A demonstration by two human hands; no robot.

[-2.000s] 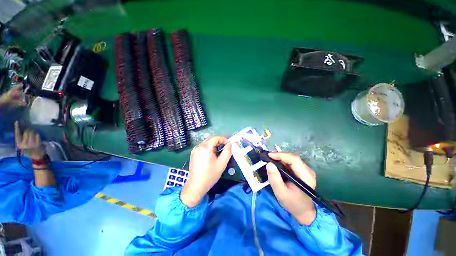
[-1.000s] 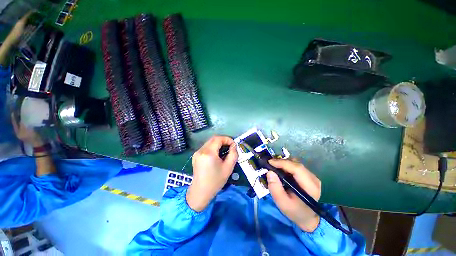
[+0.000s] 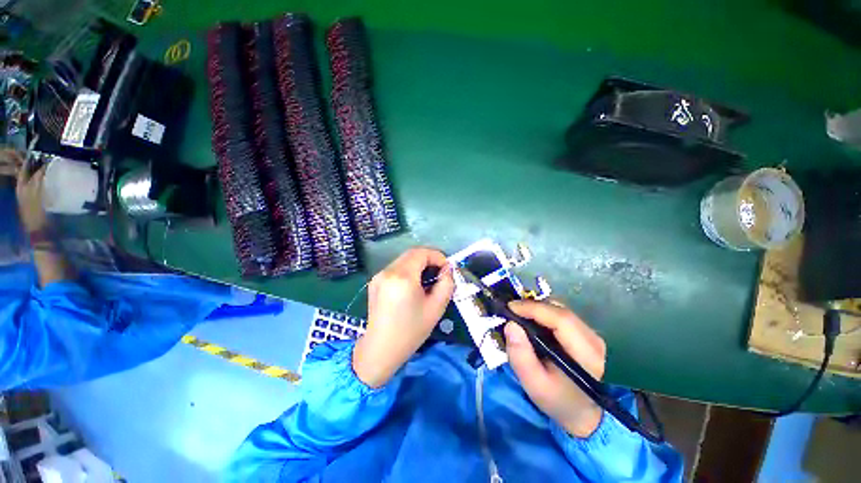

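Observation:
My right hand (image 3: 559, 363) holds a black pen-like soldering iron (image 3: 590, 385); its tip end lies over a white three-window panel (image 3: 489, 351). The panel is tilted at the bench's near edge, with small hooked tabs (image 3: 521, 255) on its far right side. My left hand (image 3: 406, 307) is at the panel's left edge, fingertips pinched around a small dark piece (image 3: 431, 274) that I cannot make out well. A thin strand runs left from these fingers. The exact contact of the iron tip is too small to tell.
Bundled dark ribbed components (image 3: 316, 160) lie left on the green bench. A black fan (image 3: 651, 137), a translucent tub (image 3: 752, 209) and a wooden board (image 3: 798, 316) stand right. A solder spool (image 3: 139, 191) and another person's hand (image 3: 33, 196) are far left. A grid tray (image 3: 330, 330) is below the edge.
The view has shifted, so the fan and tub sit further right than two seconds ago. The hands stay at the panel with the iron. The other person's hand has moved.

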